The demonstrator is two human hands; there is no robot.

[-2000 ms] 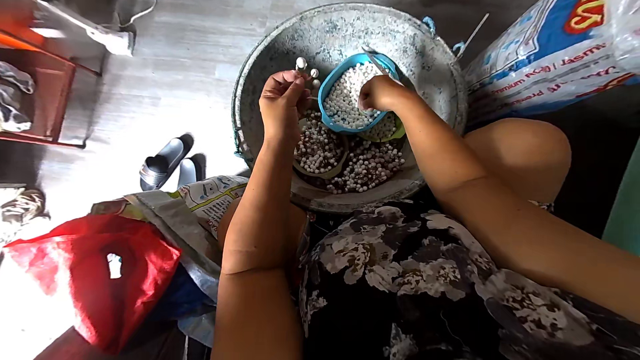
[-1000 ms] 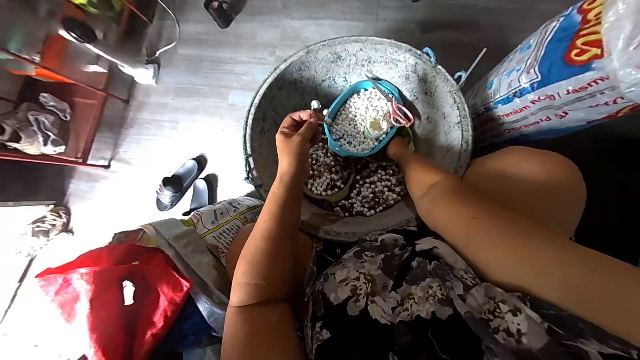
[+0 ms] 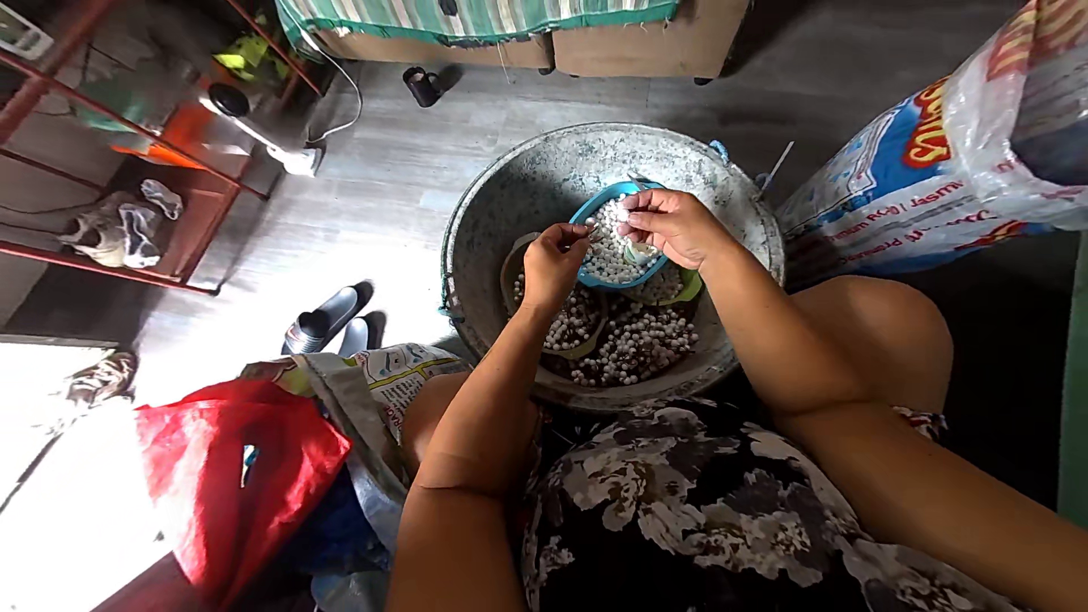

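Observation:
A large speckled grey basin (image 3: 501, 183) holds a blue plastic container (image 3: 586, 208) of small white beads (image 3: 614, 259). Below the blue one are a dull-coloured bowl (image 3: 586, 344) of beads and a green-rimmed container (image 3: 690, 287). White and brown beads (image 3: 642, 344) lie loose at the basin's near side. Over the blue container's left edge, my left hand (image 3: 554, 255) pinches something too small to make out. My right hand (image 3: 676, 225), fingertips together above the white beads, faces it; whatever is between those fingers is unclear. Scissors (image 3: 639, 180) partly show at the container's far edge.
A large printed plastic sack (image 3: 901, 161) stands right of the basin. Slippers (image 3: 327, 323) and a dark mug (image 3: 421, 87) are on the floor. A red bag (image 3: 238, 459) lies at lower left, a red metal rack (image 3: 195, 229) at upper left, and a cloth-covered piece of furniture (image 3: 493, 21) beyond.
My right hand has risen from the blue container's right side to above its beads, facing my left hand. The white beads held up by my left hand earlier no longer show there. The view has shifted.

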